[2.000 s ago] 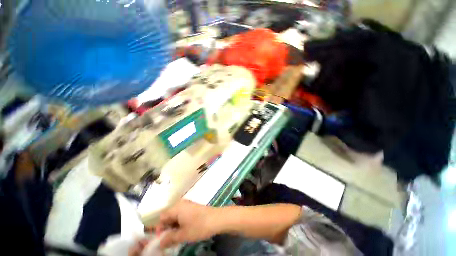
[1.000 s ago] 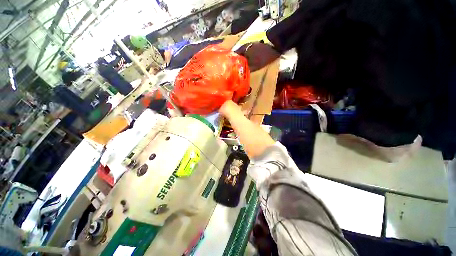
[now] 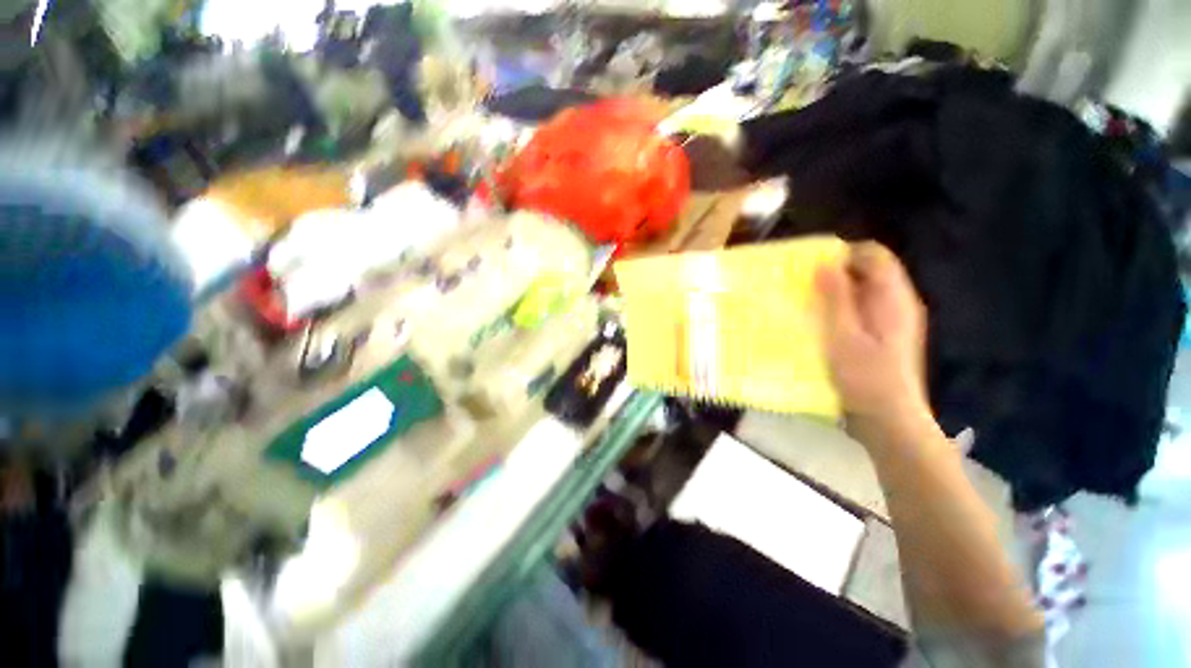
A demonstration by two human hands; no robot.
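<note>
My right hand (image 3: 878, 333) is raised right of centre and grips the right edge of a yellow notebook (image 3: 731, 326). Its lower edge looks toothed like a spiral binding, and a pale strip crosses its face; writing is too blurred to read. The notebook is held in the air above the right end of the sewing machine (image 3: 503, 281), a cream head with a green panel (image 3: 415, 405) and bright white screen. My left hand is not in view. The picture is blurred.
A black phone (image 3: 590, 376) lies on the machine table beside its green edge (image 3: 542, 529). A red plastic bag (image 3: 594, 170) sits behind the machine. A large black cloth heap (image 3: 1019, 248) is at right. A white sheet (image 3: 771, 509) lies lower right. A blue fan (image 3: 85, 294) is at left.
My right hand was reaching by the red bag; it has moved right and now holds the yellow notebook. The view has shifted, bringing the blue fan back in at left.
</note>
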